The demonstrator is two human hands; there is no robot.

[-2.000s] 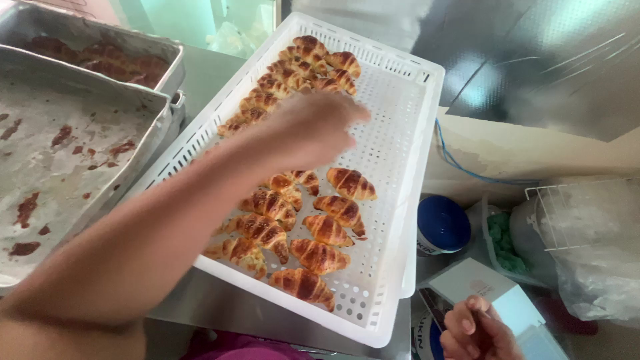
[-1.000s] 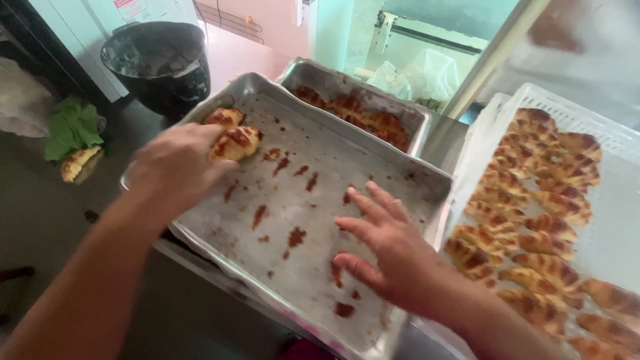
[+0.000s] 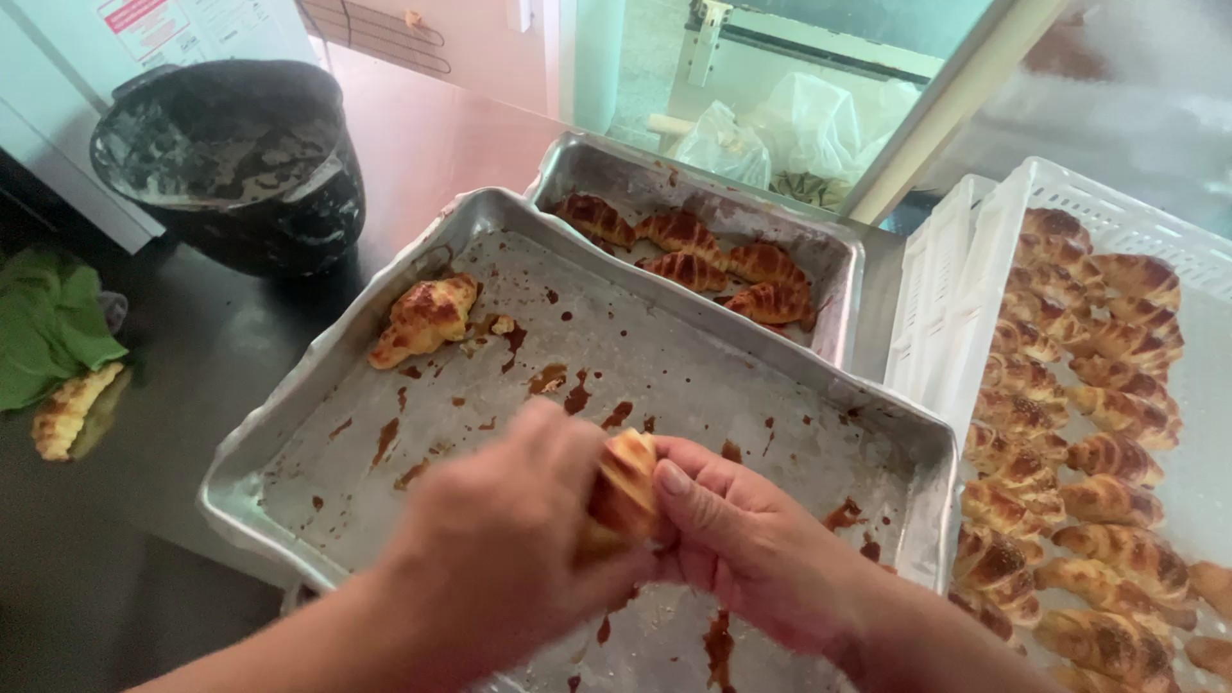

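A golden croissant (image 3: pixel 626 486) is held between both my hands, above a metal baking tray (image 3: pixel 318 361) with brown baked-on spots. My left hand (image 3: pixel 500 510), blurred, grips its left side. From the right, my right hand (image 3: pixel 746 534) pinches it between thumb and fingers; parts of the croissant are hidden by the fingers. Another croissant (image 3: pixel 423 318) lies alone in the tray's upper left corner.
Behind stands a smaller metal pan (image 3: pixel 847 279) with several darker croissants (image 3: pixel 683 236). A white perforated plastic crate (image 3: pixel 1035 192) at right holds rows of croissants (image 3: pixel 1116 404). At left are a black bucket (image 3: pixel 318 202), a green cloth (image 3: pixel 48 318) and a pastry piece (image 3: pixel 72 409).
A second ago my left hand was at the pastries in the tray's upper left and my right hand was apart over the tray. Now both hands are together on one croissant. The view has swung left since two seconds ago.
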